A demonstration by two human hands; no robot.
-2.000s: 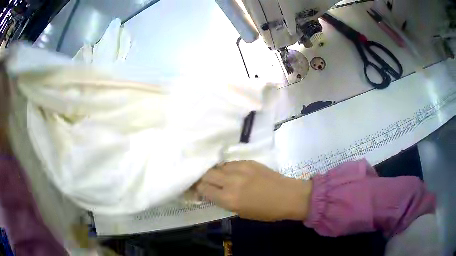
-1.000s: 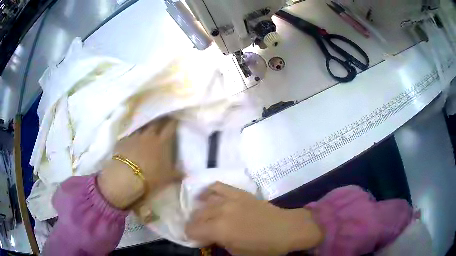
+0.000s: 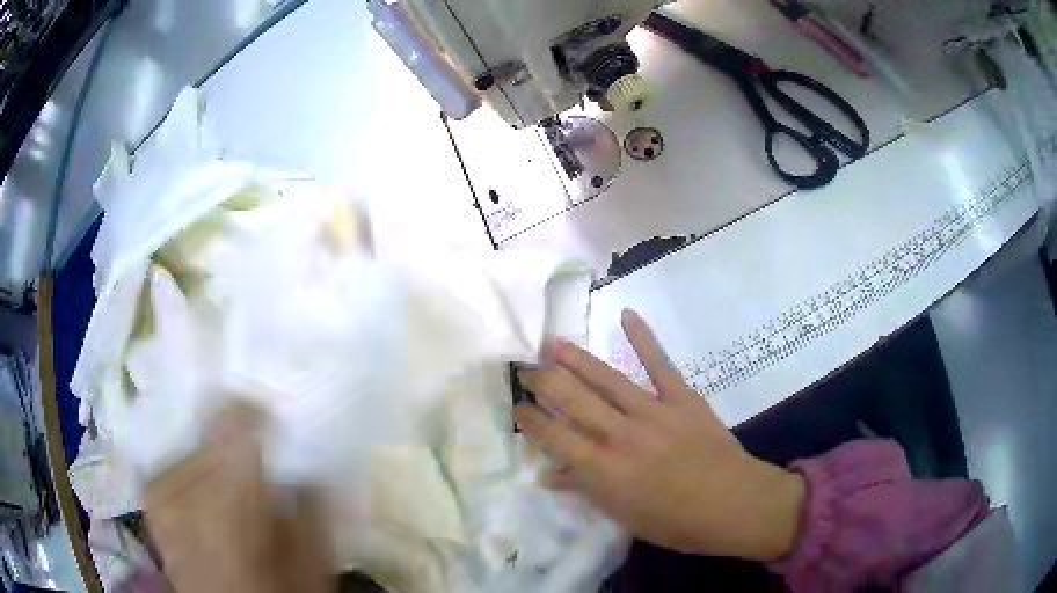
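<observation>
The white cloth garment lies bunched across the left and middle of the table, blurred in its centre. My right hand lies at its right edge with fingers spread, the fingertips on the cloth and partly over a black label. A folded edge stands up just above those fingertips. My left hand is at the lower left against the cloth, strongly blurred; its fingers cannot be made out. The sewing machine head is above, with its needle area free of cloth.
Black-handled shears lie on the machine bed at the upper right, beside a pink tool. A printed measuring scale runs along the table's front edge. A brown and yellowish board edge stands at the far left.
My left hand has moved left and down. My right hand has moved right and its fingers have spread. The cloth has shifted, and the label is now mostly covered.
</observation>
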